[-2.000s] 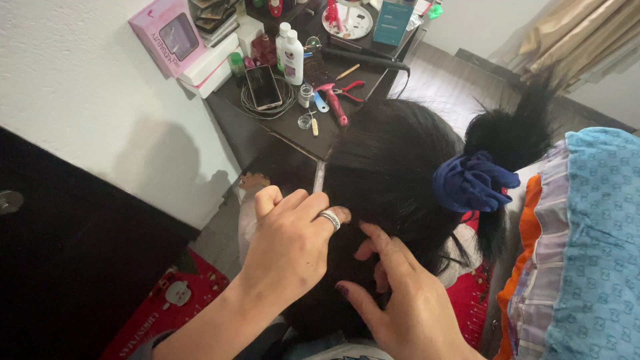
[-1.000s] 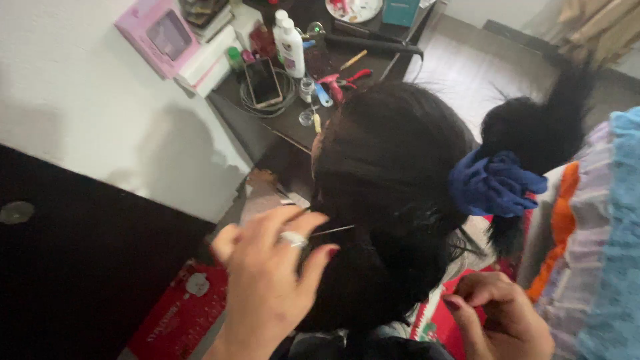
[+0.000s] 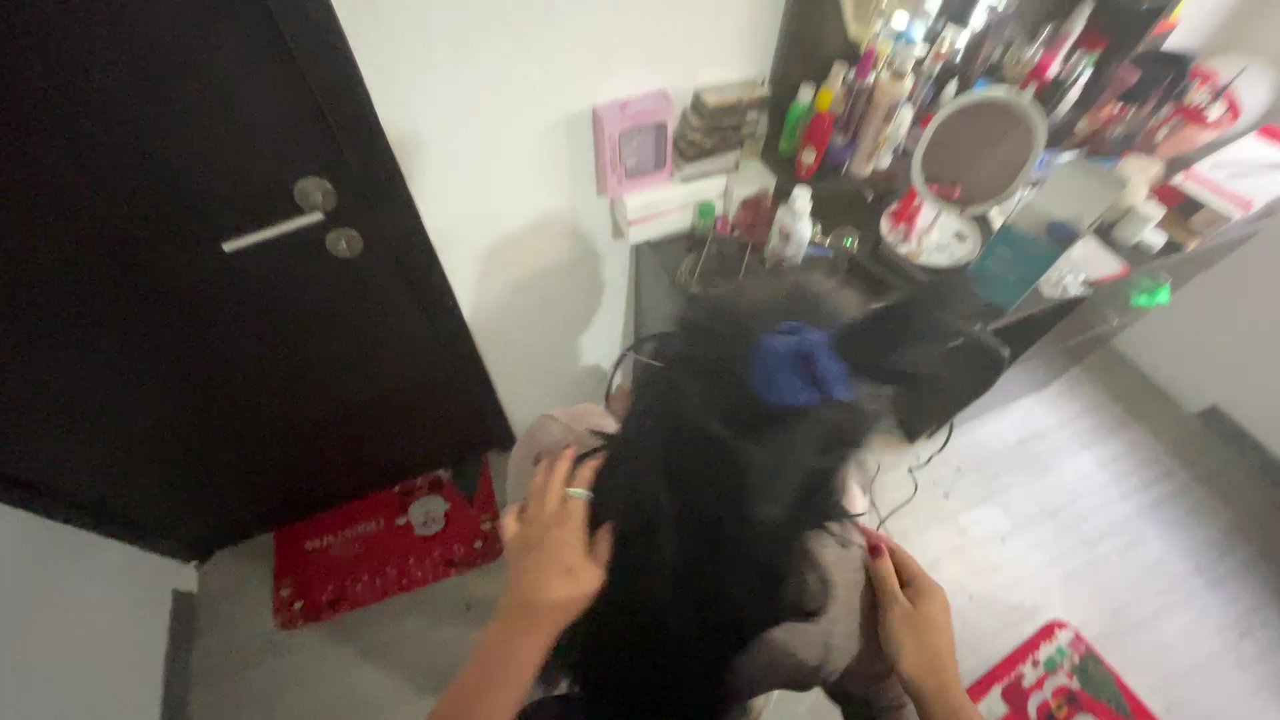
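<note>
A seated person's long black hair [image 3: 700, 500] hangs down the back, and its upper part is gathered in a blue scrunchie [image 3: 800, 365]. To the left of the hair is my left hand [image 3: 560, 540], with a ring on one finger; its fingers are spread at the edge of the strands and hold nothing that I can see. On the right, beside the person's shoulder, my right hand [image 3: 905, 590] has its thumb and forefinger pinched together at some thin dark strands. The picture is blurred, so how firmly they are held is unclear.
A dark dressing table beyond the person bears a white bottle [image 3: 791, 228], a round mirror [image 3: 980, 150] and a white plate [image 3: 930, 236]. A dark door [image 3: 200, 330] stands at the left, with a red mat [image 3: 390, 540] by it. Another red mat [image 3: 1065, 680] lies lower right.
The view has swung widely, bringing in the door handle and round mirror. My hands, both at the hair two seconds ago, are now apart on either side of it.
</note>
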